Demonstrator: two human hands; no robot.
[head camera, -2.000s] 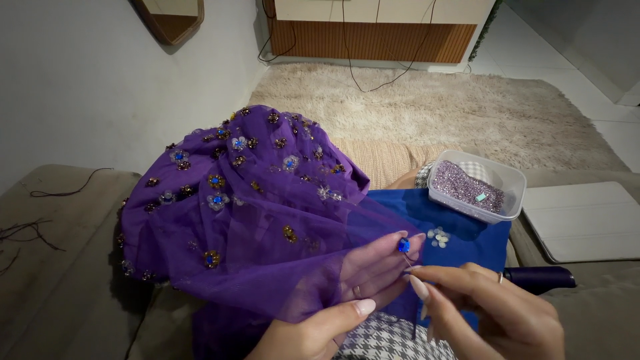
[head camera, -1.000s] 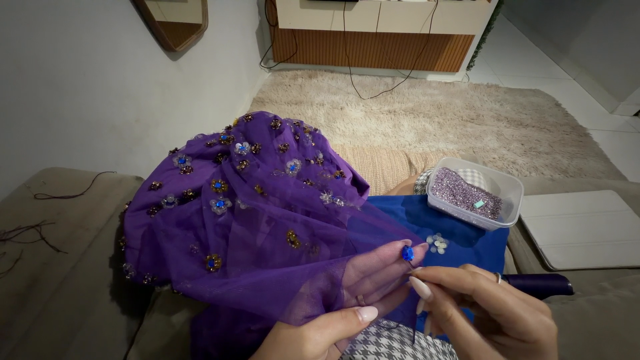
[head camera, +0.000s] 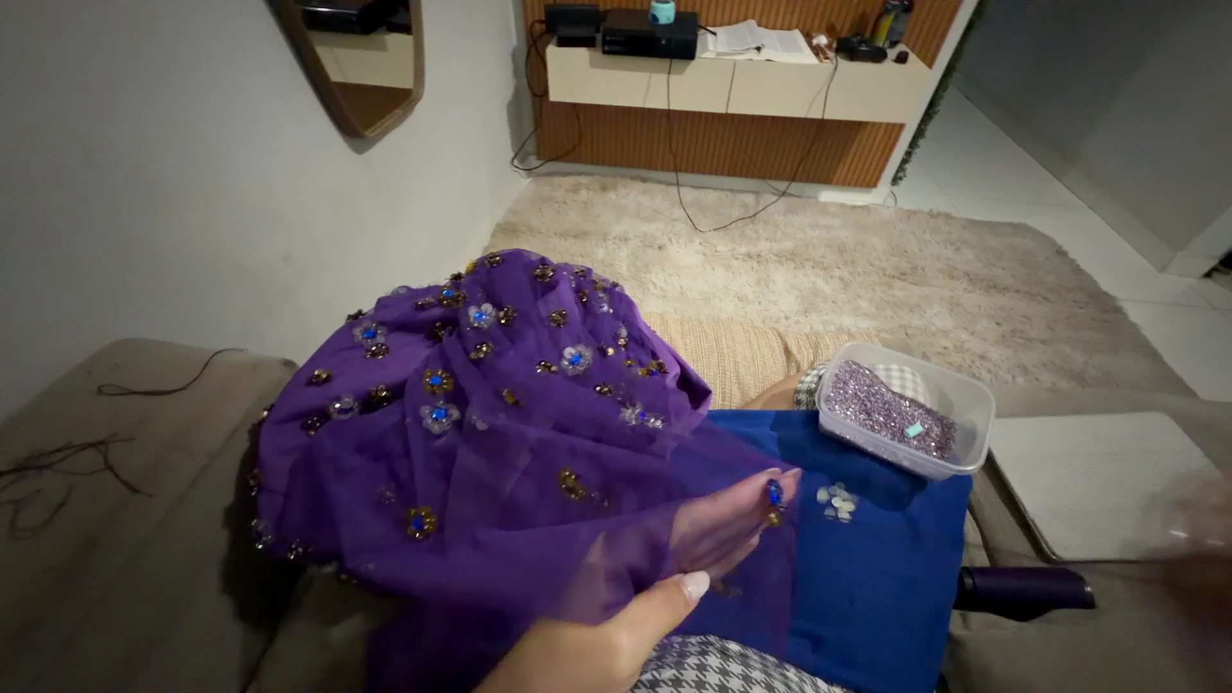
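Observation:
Sheer purple tulle fabric with beaded flowers lies heaped at the left and centre. My left hand holds its edge, the fingers beneath the tulle and the thumb on top. At those fingertips a blue stone with gold beads sits on the fabric. My right hand is a blur at the right edge, away from the tulle; its fingers cannot be made out. Small pale round pieces lie on a blue cloth. A clear plastic container of sparkling lilac beads stands at its far corner.
A pale flat rectangular object and a dark purple object lie at the right. Loose dark threads are on the sofa at the left. A shaggy rug covers the floor before a wall cabinet.
My right hand has left the blue stone and moved to the far right. My left hand still holds the tulle. The view has tilted up.

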